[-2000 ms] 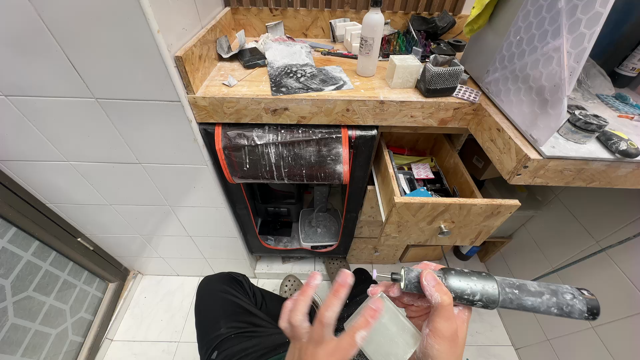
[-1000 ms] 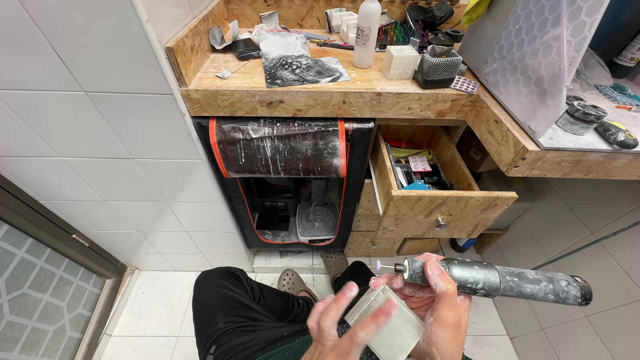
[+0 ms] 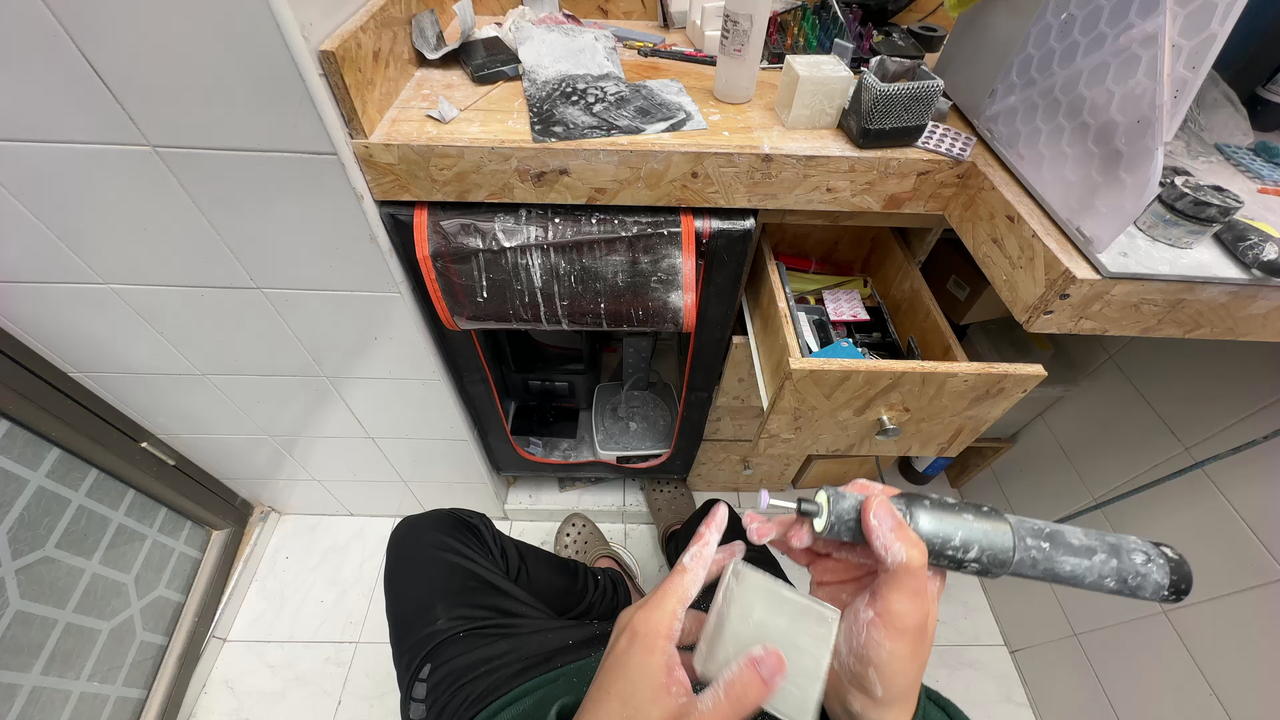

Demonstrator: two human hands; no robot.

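Note:
My right hand (image 3: 875, 600), dusted with white powder, holds a cordless rotary tool (image 3: 1000, 535) level, its body reaching off to the right. A small lilac grinding bit (image 3: 765, 499) on a thin shank points left from the tool's collet, near the fingertips of both hands. In my left hand (image 3: 670, 640) is a pale, squarish block (image 3: 770, 635), with the thumb across its front and the index finger raised above it. The block's right side lies against my right palm. What the fingers behind the block do is hidden.
A wooden drawer (image 3: 900, 400) with small items stands pulled out ahead. Left of it is a black enclosure (image 3: 725, 350) with a rolled-up front flap. The bench (image 3: 650, 172) above holds a bottle (image 3: 740, 50), a white block (image 3: 814, 92), a mesh cup (image 3: 890, 105) and dusty sandpaper (image 3: 610, 95).
My left hand has closed in around the block; its fingers were spread wide two seconds ago. The rotary tool stays in my right hand.

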